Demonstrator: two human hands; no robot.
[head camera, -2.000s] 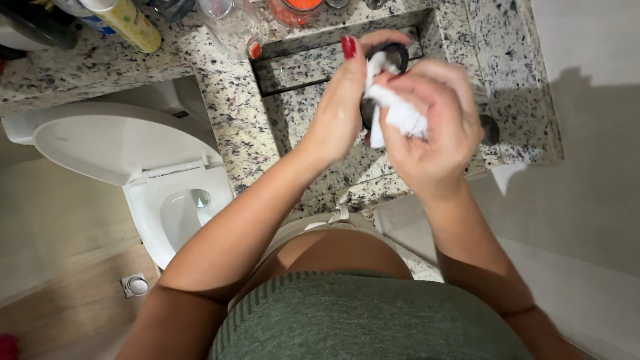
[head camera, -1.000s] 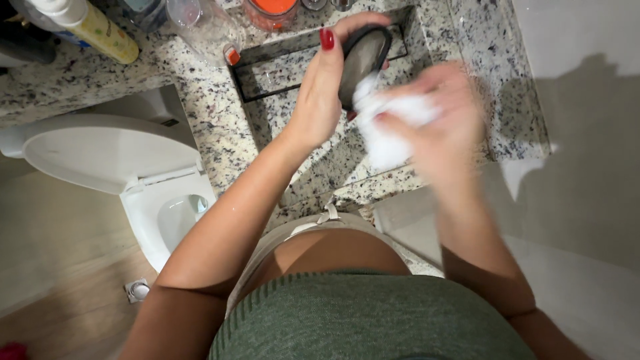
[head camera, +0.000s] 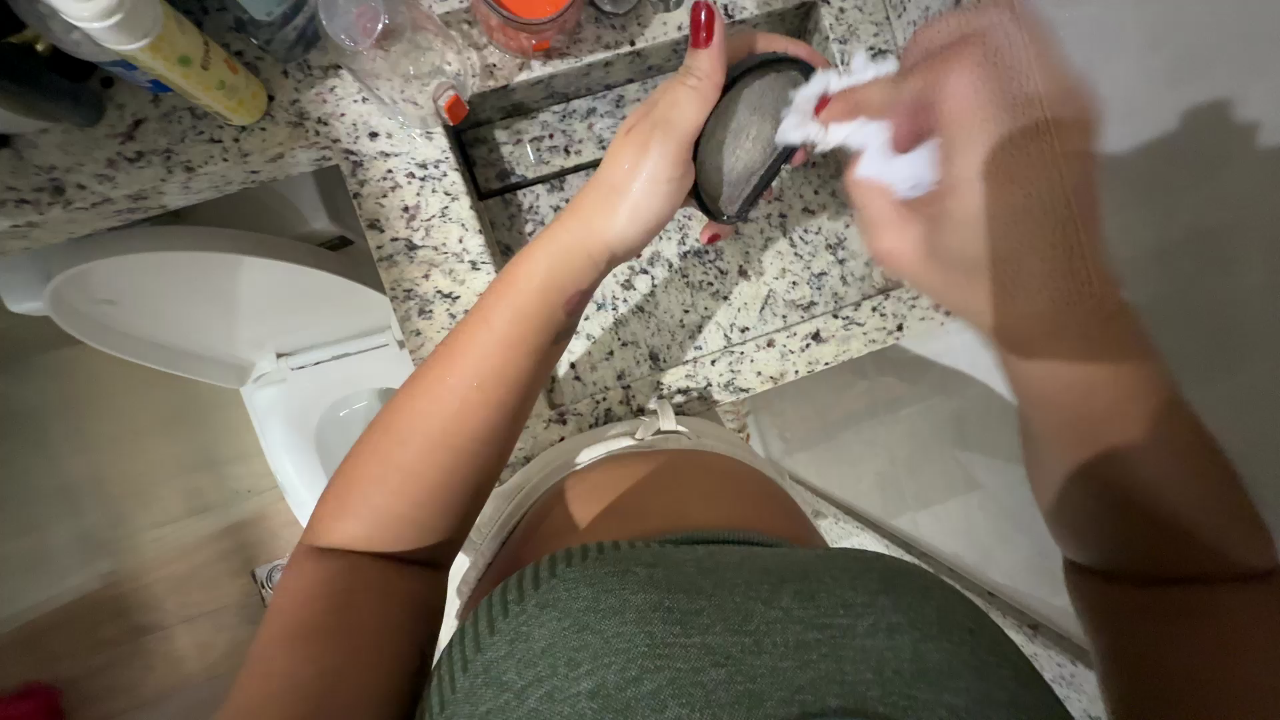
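Note:
Above the speckled granite basin, my left hand (head camera: 665, 150) grips a round, shallow object (head camera: 750, 135) with a dark rim and a grey face; what exactly it is I cannot tell. Its grey face is turned up and tilted. My right hand (head camera: 960, 150), blurred, pinches a crumpled white tissue or cloth (head camera: 890, 150) at the object's right edge. Parts of my left fingers are hidden behind the object.
The granite basin (head camera: 720, 290) lies below my hands. A yellow pump bottle (head camera: 205, 70), a clear plastic bottle (head camera: 400, 60) and an orange jar (head camera: 527, 22) stand along the counter. At left is a toilet (head camera: 170, 300) with its lid raised; a wall (head camera: 1190, 200) is at right.
The object in my left hand now shows more of its grey face. My right hand has shifted with the white tissue or cloth, from the object's lower edge to its right edge.

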